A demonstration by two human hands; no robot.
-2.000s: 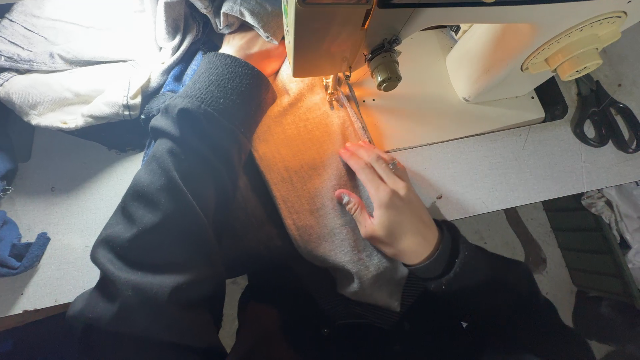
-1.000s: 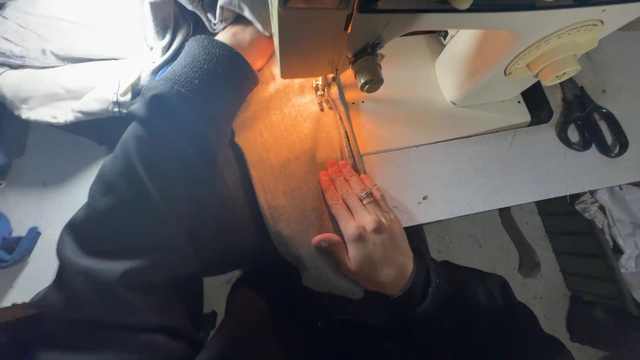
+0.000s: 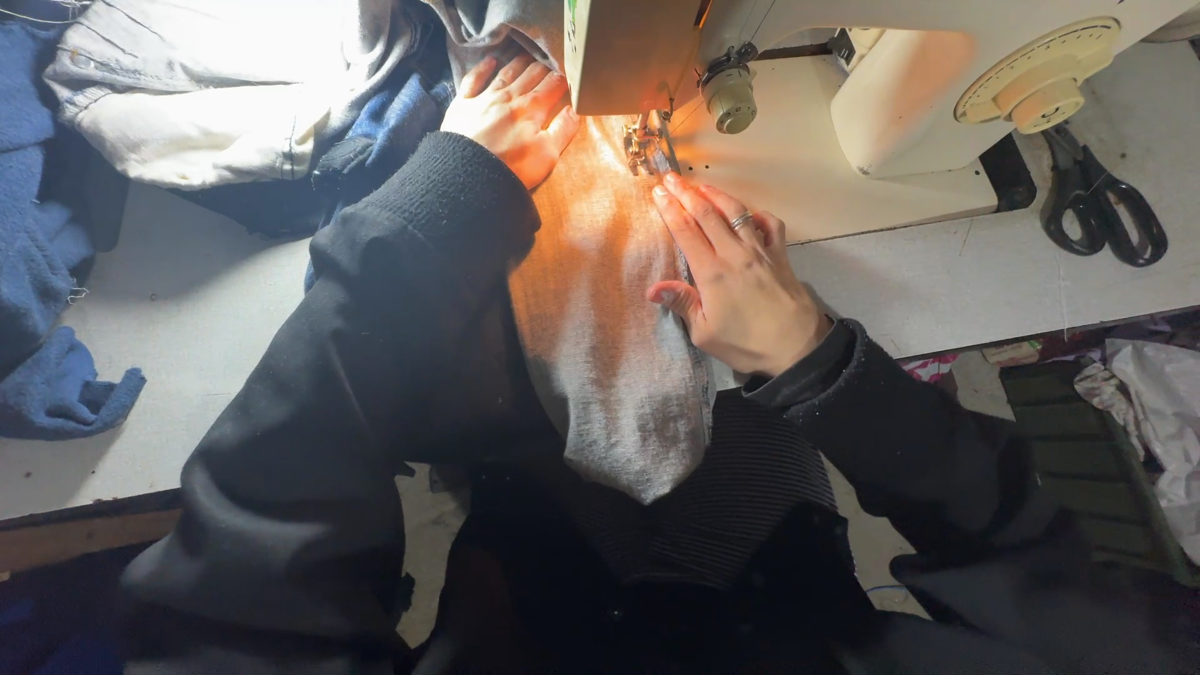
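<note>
Grey knit fabric (image 3: 600, 347) runs under the presser foot (image 3: 645, 148) of a white sewing machine (image 3: 633, 56), and its near end hangs over the table edge toward my lap. My left hand (image 3: 516, 117) lies spread on the fabric, left of the machine head, its fingers near gathered grey cloth. With a ring on one finger, my right hand (image 3: 736, 272) rests flat along the fabric's right edge, fingertips just in front of the presser foot. Neither hand grips anything that I can see. Warm light falls around the needle.
Black-handled scissors (image 3: 1102, 202) lie right of the machine, under its handwheel (image 3: 1041, 80). White and blue garments (image 3: 206, 112) are piled at the upper left, with a blue cloth scrap (image 3: 66, 389) below. A dark green crate (image 3: 1078, 459) and crumpled white plastic (image 3: 1167, 403) are at the lower right.
My right hand has moved forward along the fabric's edge, closer to the presser foot. More of my left hand shows beside the machine head, and the fabric's near end is now in plain sight.
</note>
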